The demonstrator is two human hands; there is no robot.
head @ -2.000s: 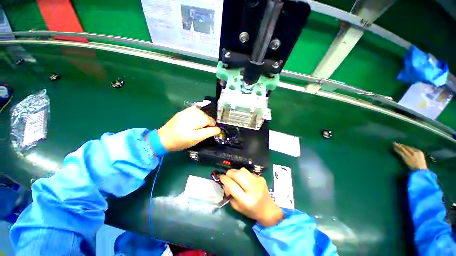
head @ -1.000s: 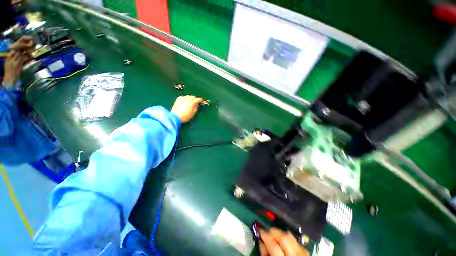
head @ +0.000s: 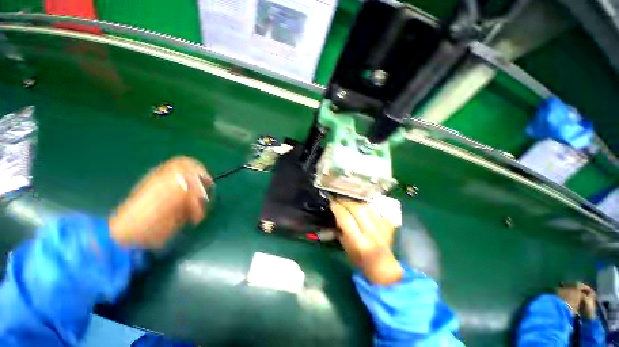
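Note:
The press fixture (head: 373, 68) stands right of centre with its pale green press head (head: 353, 146) above the black base (head: 285, 203). My right hand (head: 366, 237) reaches under the press head at the nest; its fingertips and anything in them are hidden. My left hand (head: 163, 203) is blurred over the bench left of the base, with fingers curled; whether it holds anything cannot be told. A small round unit (head: 267, 141) lies behind the small taped board (head: 263, 159), left of the base.
Other round units lie on the bench (head: 163, 109), also right of the press (head: 411, 190). A white pad (head: 275, 272) lies in front. A clear plastic bag (head: 16, 149) is far left. Another person's hands (head: 577, 297) are at far right.
The view swung left and back. My left hand has come back from the units at the rear of the bench. My right hand has moved from the base's front edge to under the press head.

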